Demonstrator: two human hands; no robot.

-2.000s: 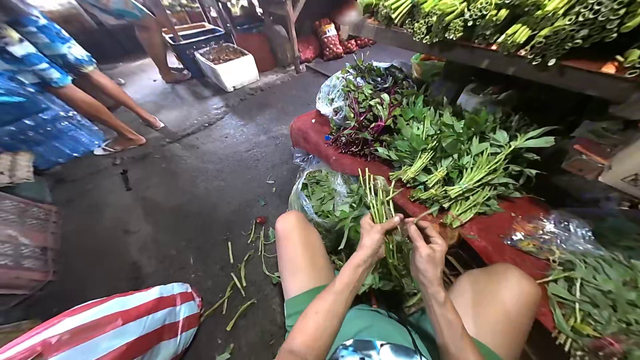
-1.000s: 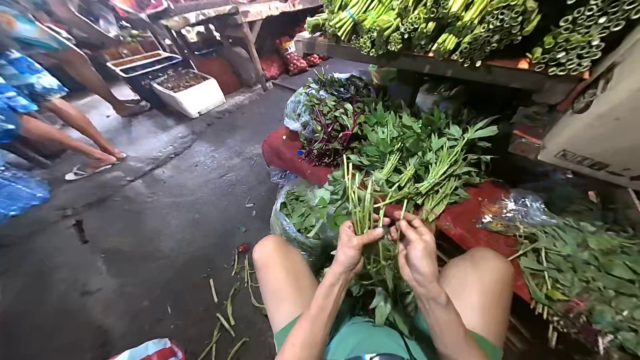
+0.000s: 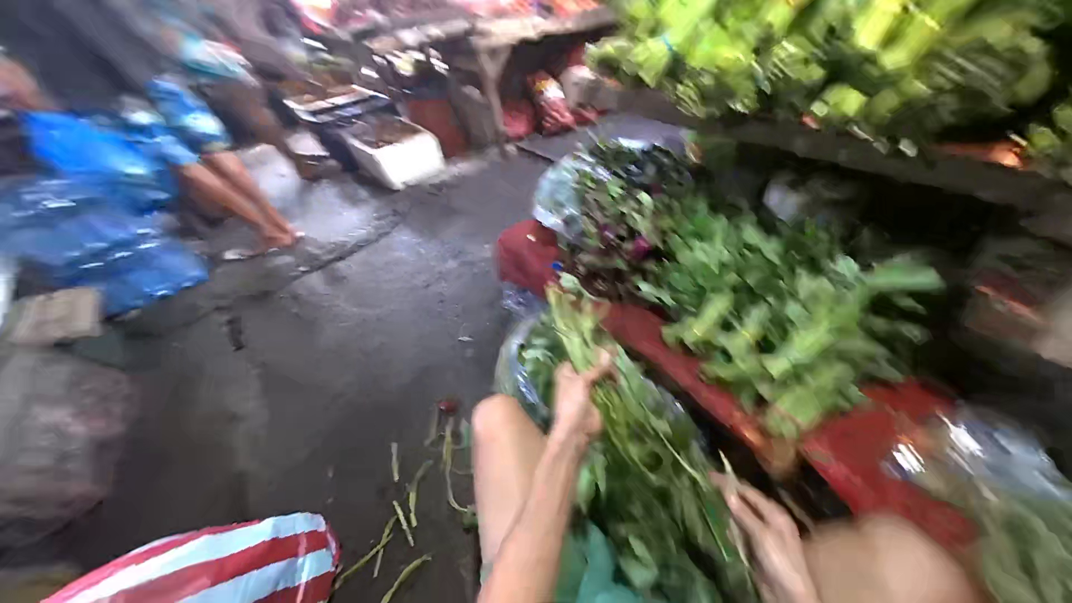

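My left hand (image 3: 582, 389) is closed around a bundle of green leafy stems (image 3: 578, 322), whose cut ends point up and away. Leaves (image 3: 645, 469) hang below it, between my knees. Lower right, my right hand (image 3: 766, 523) has one or a few thin stems (image 3: 733, 494) between its fingers, near my right knee. A clear plastic bag of greens (image 3: 536, 364) stands beyond my left knee. Bunches of leafy greens (image 3: 779, 293) and darker purple-stemmed greens (image 3: 620, 218) lie on the red bench (image 3: 645, 331). The view is blurred.
Cut stems (image 3: 402, 519) litter the floor left of my knee. A red-and-white striped bag (image 3: 218, 565) lies lower left. A shelf (image 3: 846, 146) with green bundles overhangs the bench. A white box (image 3: 398, 151), blue plastic (image 3: 92, 209) and people's legs (image 3: 234, 193) are farther off.
My hands were close together at the stems; now they are apart, the left one farther forward with the bundle, the right one lower and to the right. The view has swung left.
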